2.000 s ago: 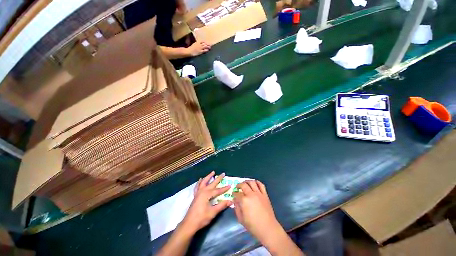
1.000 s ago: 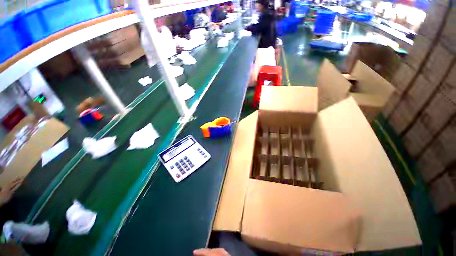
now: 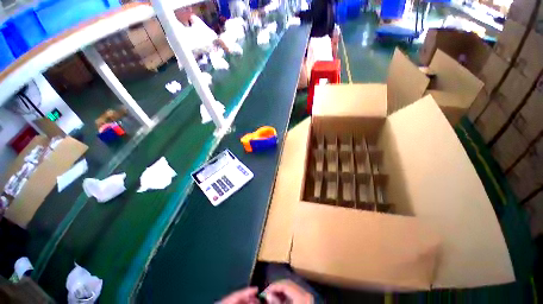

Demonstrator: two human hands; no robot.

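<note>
My left hand [image 3: 239, 296] and my right hand [image 3: 288, 293] are close together at the bottom edge, partly cut off. Fingertips nearly meet around something small and dark that I cannot make out. The open shipping carton [image 3: 363, 246] stands beyond and right of my hands, flaps up. Its brown cardboard divider [image 3: 346, 172] shows square cells with no white product visible in them. White wrapped products lie on the green conveyor belt at left, one crumpled [image 3: 157, 175], one beside it [image 3: 105, 187], one near the bottom [image 3: 83, 285].
A silver-white calculator [image 3: 222, 178] and an orange and blue tape dispenser [image 3: 260, 140] lie on the dark bench strip [image 3: 223, 246]. A red stool [image 3: 324, 77] stands beyond the carton. Stacked cartons [image 3: 515, 101] are at right. A white post rises beside the belt. A person stands far ahead.
Two seconds ago both hands worked on a green-marked sheet on the bench; the view has since swung right to the carton. Since one second ago, both hands have come into view at the bottom.
</note>
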